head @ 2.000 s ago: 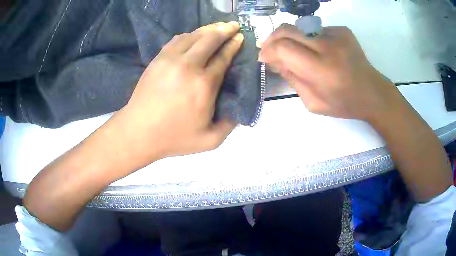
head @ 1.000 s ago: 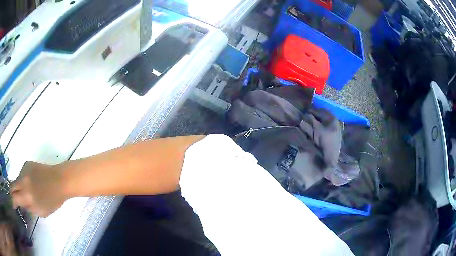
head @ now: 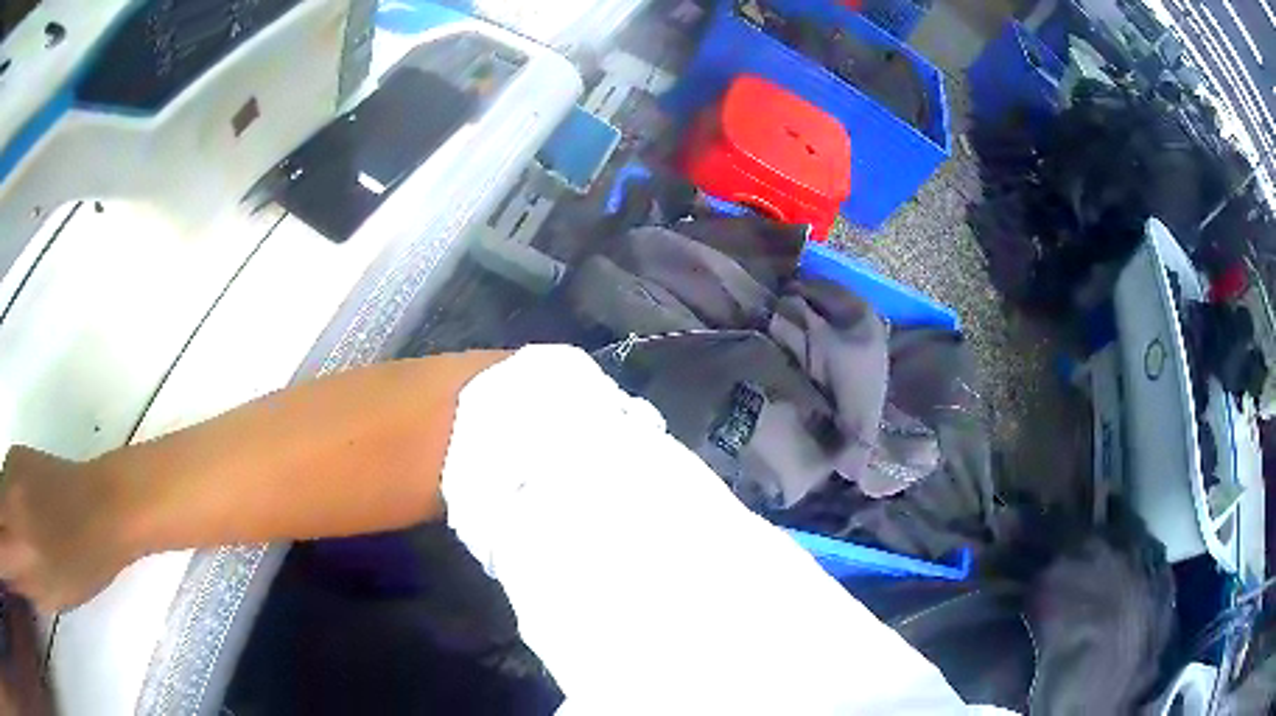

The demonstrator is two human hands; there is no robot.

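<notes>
My right hand [head: 59, 534] is at the left edge of the view, over the white machine table [head: 105, 629]. Its fingertips are cut off, so what it holds is hidden. A blurred brown patch below it at the edge may be part of my left hand; too little shows to tell. The garment under the needle is out of view. Nearest in front, dark grey garments [head: 826, 385] lie heaped in a blue crate [head: 896, 287], with a pale zip line and a small dark printed patch on top.
The sewing machine body [head: 154, 154] is at upper left, with a flat black rectangle [head: 378, 140] beside it. A red stool [head: 777, 147] and another blue crate [head: 896, 168] stand behind the pile. A small blue tray [head: 578, 146] is on the table frame. A white tub [head: 1168, 406] holds dark clothes at right.
The view has swung right from the cloth and zip held by both hands to the garment pile. In the last second, my right hand has shifted further to the left edge.
</notes>
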